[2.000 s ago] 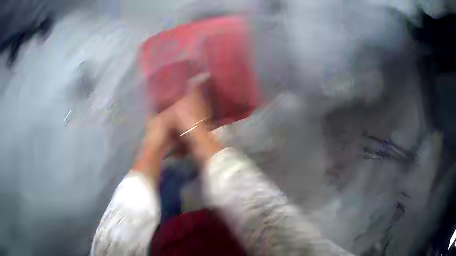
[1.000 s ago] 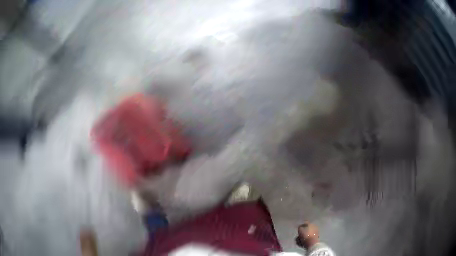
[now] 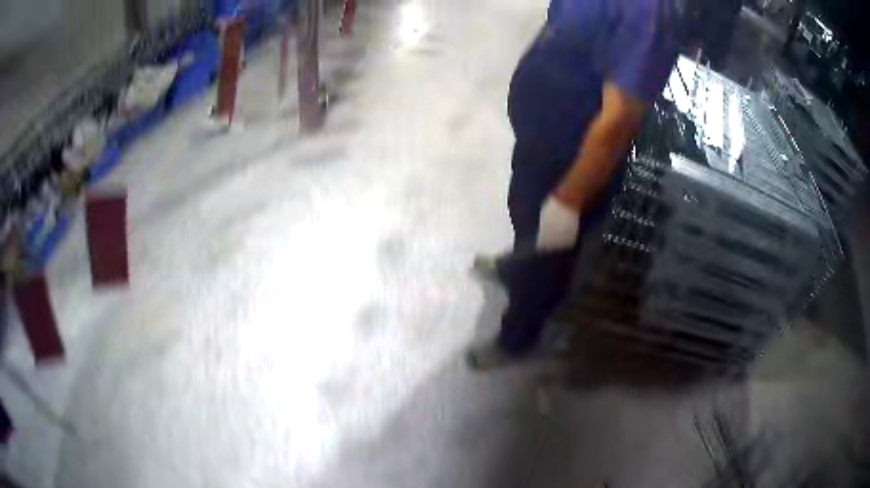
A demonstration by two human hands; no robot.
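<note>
Neither of my hands is in the picture. Nearest on the left, a dark-red panel hangs upright above the pale floor. A second dark-red panel hangs lower and further left, slightly tilted. Another reddish panel shows near the top left, and one more small one is cut off by the top edge. What the panels hang from is out of view or too blurred to tell.
A person in dark blue with a white glove stands right of centre. Beside them are grey metal stacks or a cage. Thin dark rods lie at the bottom right. Blue crates with mixed items line the left wall.
The view has swung from the floor and red stool to the hanging panels and another person. Both my hands, together at the stool two seconds ago, are out of view.
</note>
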